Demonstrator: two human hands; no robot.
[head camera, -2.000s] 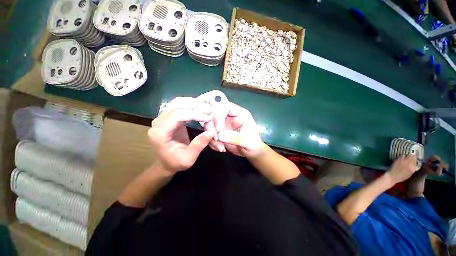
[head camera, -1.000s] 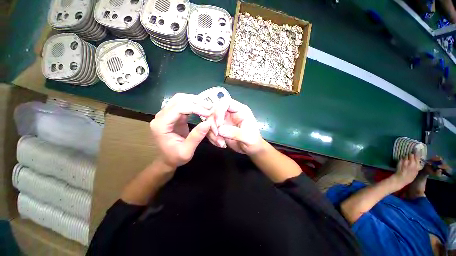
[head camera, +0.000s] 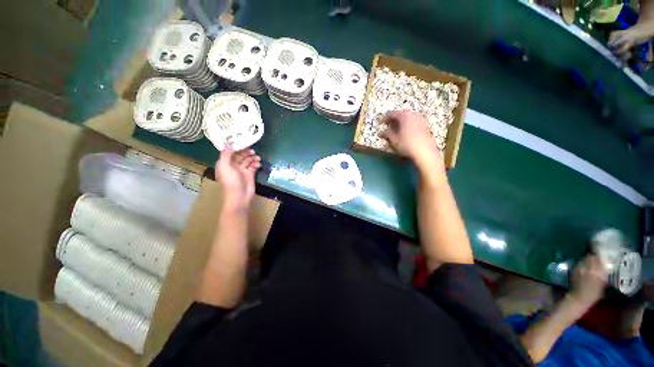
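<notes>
A front cover (head camera: 337, 178) lies alone on the green bench near its front edge, between my hands. My left hand (head camera: 238, 169) is at the lower edge of another off-white cover (head camera: 233, 120) left of it, fingertips touching or just over its rim; I cannot tell whether it grips. My right hand (head camera: 408, 135) reaches into the brown parts tray (head camera: 462, 123), its fingertips among the small off-white inserts (head camera: 419, 94). Whether it pinches a piece is hidden.
Stacks of covers (head camera: 287, 66) stand along the back left. A large open carton (head camera: 250, 215) at lower left holds rows of covers (head camera: 122, 231) and a translucent liner (head camera: 138, 188). A neighbouring worker's hand (head camera: 589, 278) is beside covers at right. Another hand (head camera: 631, 37) shows top right.
My hands have separated. The cover they held now lies on the bench. My left hand moved left to another cover, my right into the parts tray. The view has shifted, showing more carton.
</notes>
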